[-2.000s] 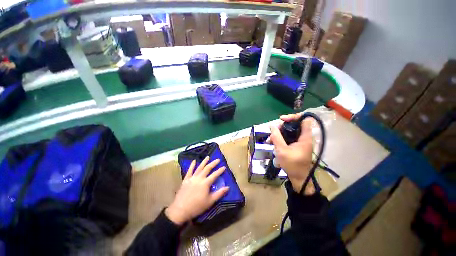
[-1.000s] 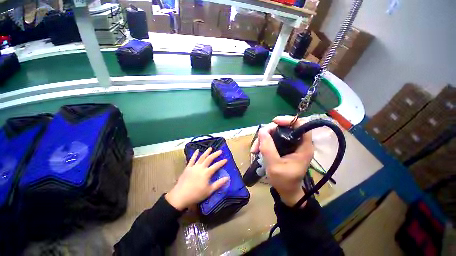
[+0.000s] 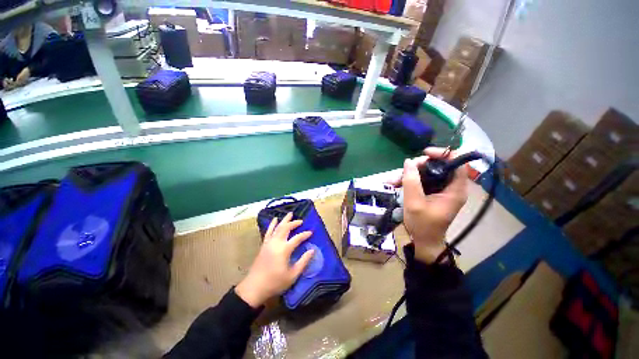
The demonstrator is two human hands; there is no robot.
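Observation:
A blue and black portable speaker [image 3: 322,270] lies on the cardboard-covered bench. My left hand [image 3: 277,263] rests on its blue front with the fingers spread. My right hand [image 3: 434,203] is closed around the black electric screwdriver [image 3: 436,172]. The tool's lower end is over the screw box [image 3: 366,247], an open white-grey box with compartments right of the speaker. The tip is hard to make out. A black cord [image 3: 483,200] loops from the tool's top, and a hanger spring [image 3: 459,130] runs up from it.
Large blue-black speakers [image 3: 87,238] stand at left. The green conveyor [image 3: 231,165] curves behind the bench, carrying several speakers [image 3: 320,140]. A white shelf post [image 3: 112,84] rises behind the bench. Cartons [image 3: 553,151] are stacked at right. A person [image 3: 28,52] is at far left.
The right hand with the screwdriver swung from beside the speaker back over the screw box, moving right. The left hand stays on the speaker. The view shifted slightly.

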